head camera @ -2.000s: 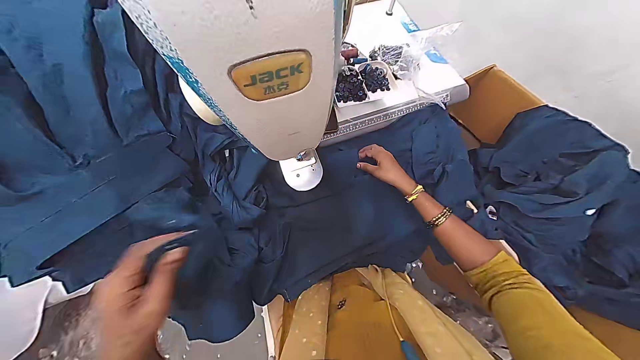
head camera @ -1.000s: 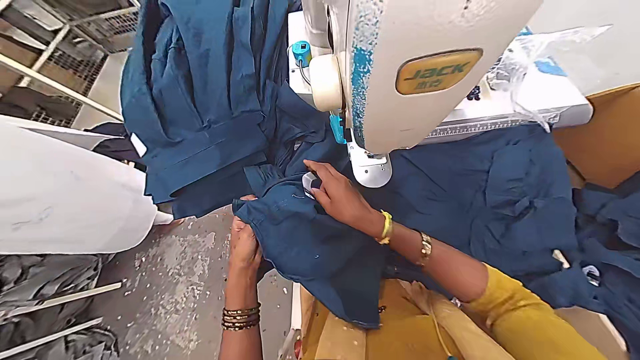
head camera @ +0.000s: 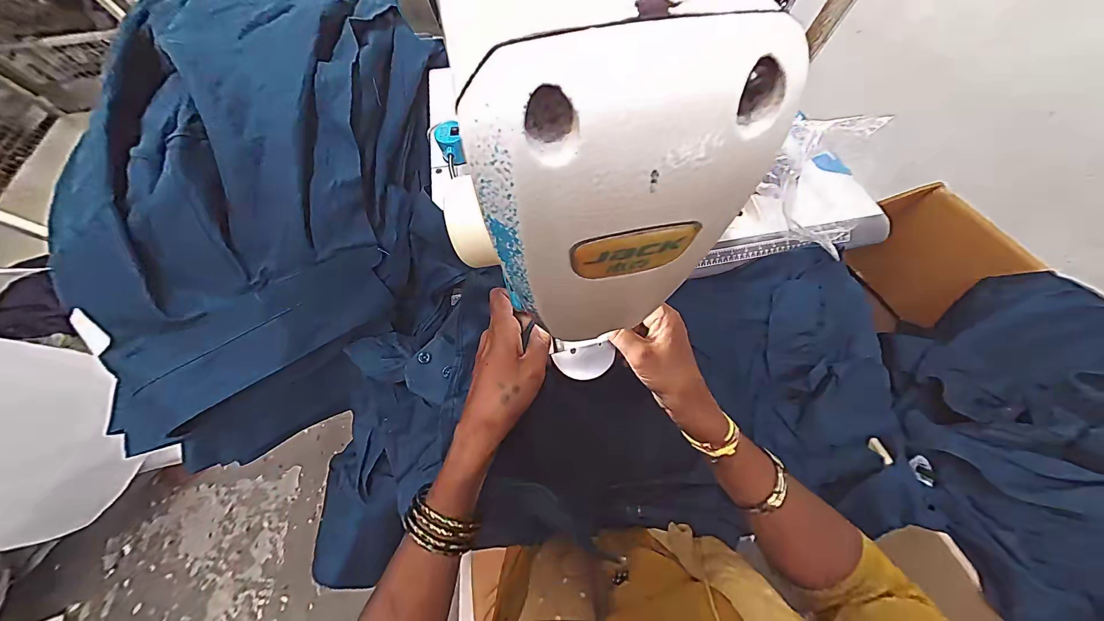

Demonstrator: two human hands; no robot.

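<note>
A white Jack sewing machine head [head camera: 621,172] fills the upper middle, its white rounded lower part [head camera: 585,360] between my hands. My left hand [head camera: 507,371] is at the left of it, fingers bent at the dark blue garment [head camera: 431,373], which has small buttons. On the other side, my right hand [head camera: 662,354] has thumb and fingers pinched together close under the head. The machine hides the fingertips partly, and the cloth between them is hard to make out. More of the blue cloth lies across my lap.
Stacked blue garments [head camera: 250,259] hang at the left. Blue cloth [head camera: 1018,414] is heaped at the right by a cardboard box [head camera: 949,250]. A clear plastic bag [head camera: 802,181] lies on the machine bed behind. At the far left is a white rounded surface [head camera: 60,440].
My left hand has moved up from the garment's lower edge to the machine head. My right hand has shifted from the cloth left of the head to its right side. The view has moved.
</note>
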